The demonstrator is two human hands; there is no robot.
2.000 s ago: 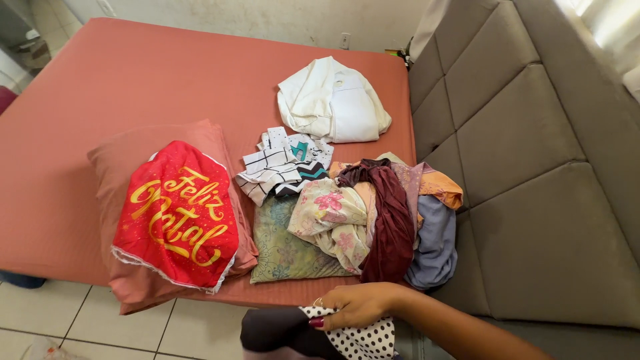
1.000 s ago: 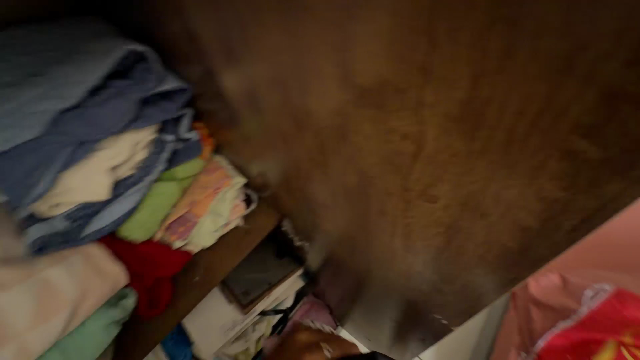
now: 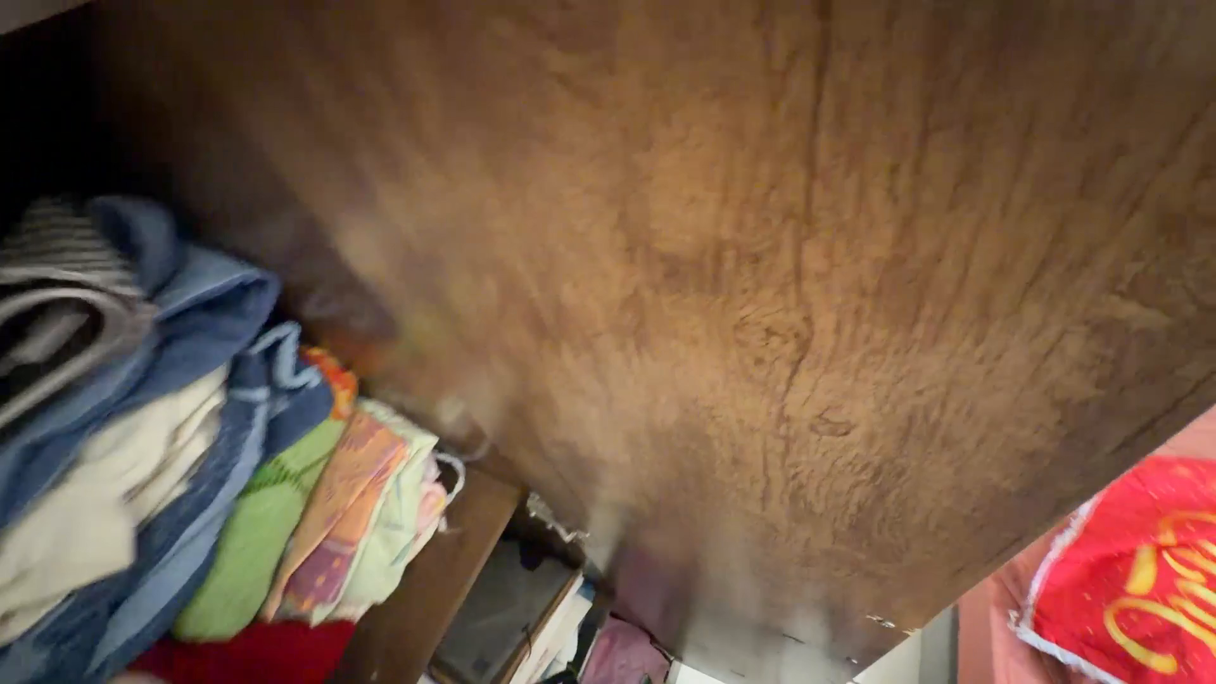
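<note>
Neither of my hands shows in this frame. A stack of folded clothes (image 3: 190,456) fills the left side of a wooden shelf (image 3: 427,560), with blue denim, a cream cloth (image 3: 104,513), a green cloth (image 3: 271,532) and an orange patterned cloth (image 3: 347,484) in it. Red fabric (image 3: 256,651) lies low in the stack. A red cloth with yellow lettering (image 3: 1135,570) shows at the lower right, on salmon-coloured fabric (image 3: 978,627).
A large brown wood-grain panel (image 3: 760,285) takes up most of the view and stands between the shelf and the red cloth. Below the shelf are a dark flat item (image 3: 503,608), papers or books and a pink item (image 3: 622,655).
The view has swung from the bed to the wooden shelf. The hand on the polka-dot cloth two seconds ago is out of sight. A grey striped cloth now shows atop the denim.
</note>
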